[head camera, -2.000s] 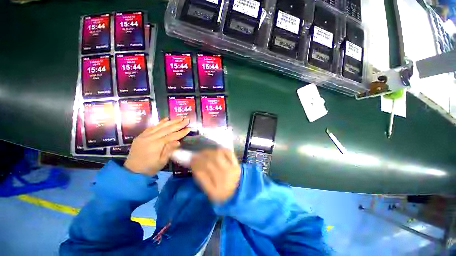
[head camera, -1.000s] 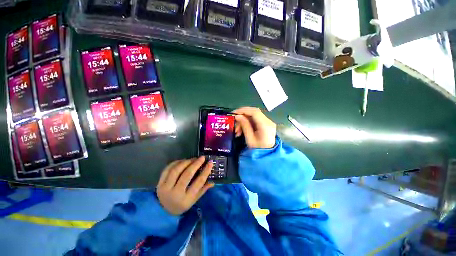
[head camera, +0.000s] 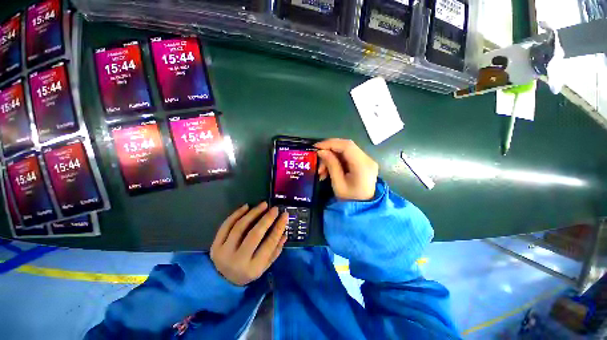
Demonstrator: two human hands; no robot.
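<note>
A black keypad phone lies face up on the green bench in front of me. A red-purple printed screen film reading "15:44" lies over its screen. My right hand pinches the film's upper right corner between thumb and fingers. My left hand rests with its fingertips at the phone's lower left edge, beside the keys. A film sheet with four films lies to the left. A white smoothing card lies to the right of the phone, out of my hands.
Stacked film sheets lie at the far left. A clear phone tray holding black phones spans the back. A thin white strip lies right of the card. A metal post arm and a green-topped stick are at the right.
The view has shifted, so the film sheets sit further left than two seconds ago. The film has gone onto the phone's screen. Since one second ago, the hands have barely moved.
</note>
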